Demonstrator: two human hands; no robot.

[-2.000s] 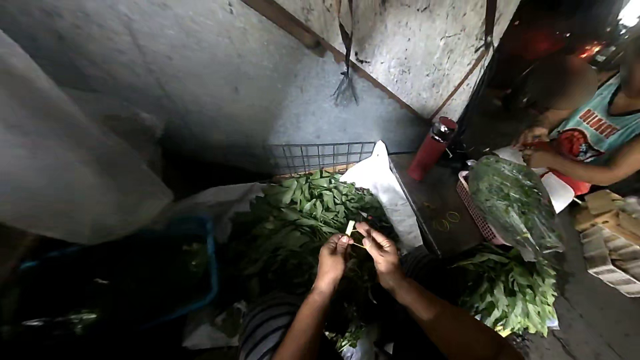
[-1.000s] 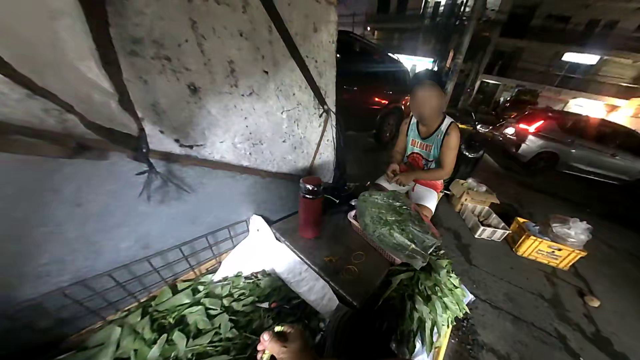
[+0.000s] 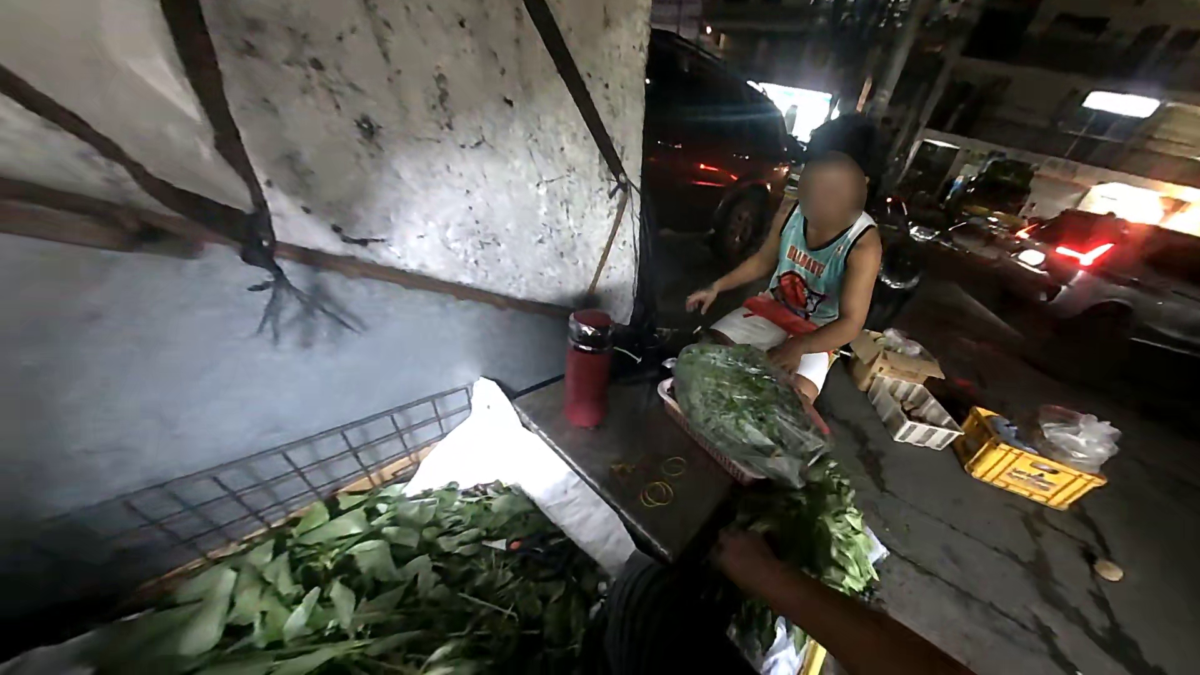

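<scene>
My right hand (image 3: 747, 555) reaches in from the lower right, at the near corner of a dark table (image 3: 600, 459). It is beside a bunch of leafy greens (image 3: 839, 530); its fingers are too dark to make out. My left hand is out of view. A large heap of green leaves (image 3: 375, 572) lies at the lower left, with a small tool (image 3: 511, 545) partly sunk in it. On the table are yellow rubber bands (image 3: 656, 493) and a red tumbler (image 3: 588, 370). A clear plastic bag of greens (image 3: 745, 408) rests on a pink basket (image 3: 703, 441).
A white sheet (image 3: 534, 469) and a wire grid (image 3: 319, 464) border the leaves. Beyond the table another person (image 3: 820, 262) sits with one arm held out. A white crate (image 3: 914, 412), a cardboard box (image 3: 891, 361) and a yellow crate (image 3: 1031, 464) stand on the pavement. Vehicles are farther back.
The view has swung right and up. My hands, together over the leaves two seconds ago, have parted; the right one is now by the table corner. The seated person has stretched out an arm.
</scene>
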